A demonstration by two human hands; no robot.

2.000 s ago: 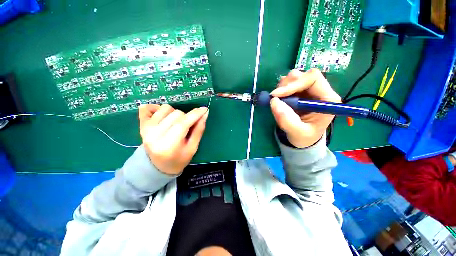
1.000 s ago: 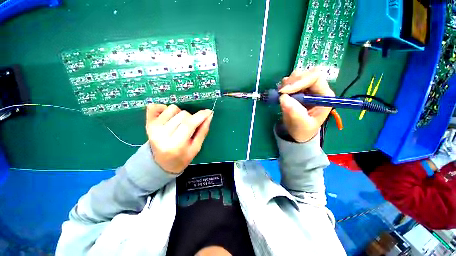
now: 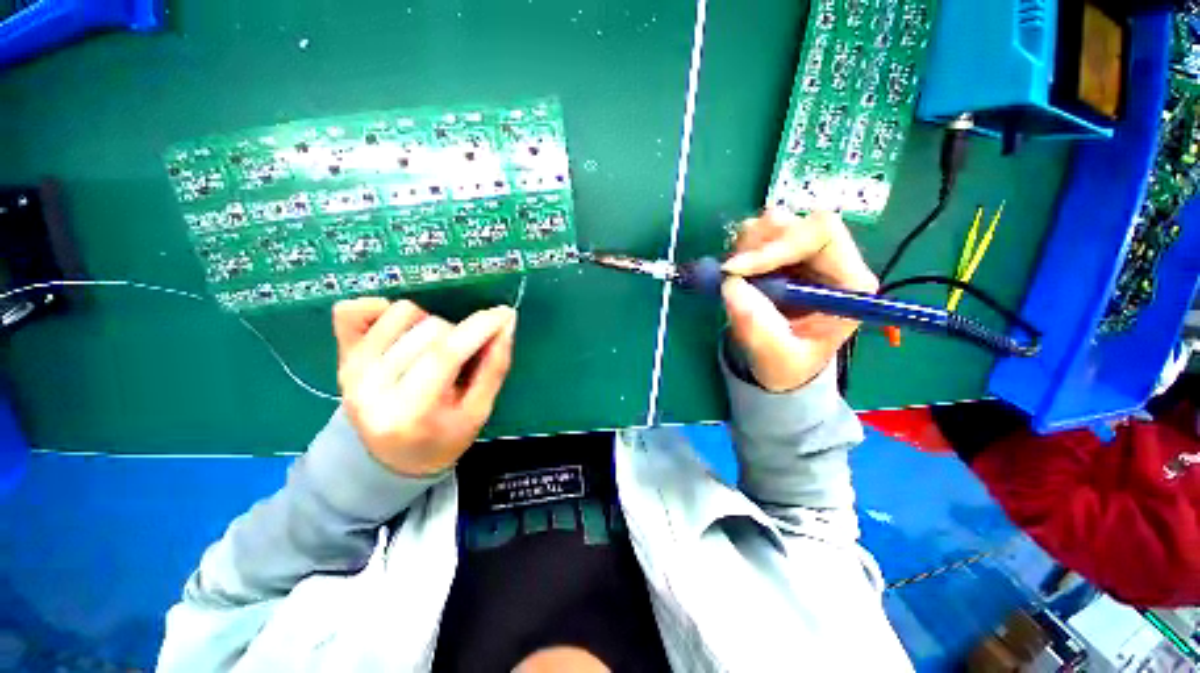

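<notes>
A green PCB panel [image 3: 375,204] lies on the green mat in front of me. My left hand [image 3: 424,381] is at its near edge, pinching thin solder wire [image 3: 283,364] that runs in from the left; the wire's short end points up at the panel's near edge. My right hand [image 3: 798,300] holds the dark blue soldering iron [image 3: 842,301] like a pen. Its metal tip is at the panel's near right corner; whether it touches cannot be told.
A second PCB panel [image 3: 851,105] lies at the upper right beside the blue iron stand [image 3: 990,66]. Yellow tweezers [image 3: 974,256], a blue parts bin [image 3: 1063,348] and a person's red sleeve [image 3: 1073,506] are right. A black holder [image 3: 37,250] is left.
My left hand has moved left, drawing the solder wire's end away from the corner. The iron's tip stays near the panel's corner, and its handle tilts down more to the right.
</notes>
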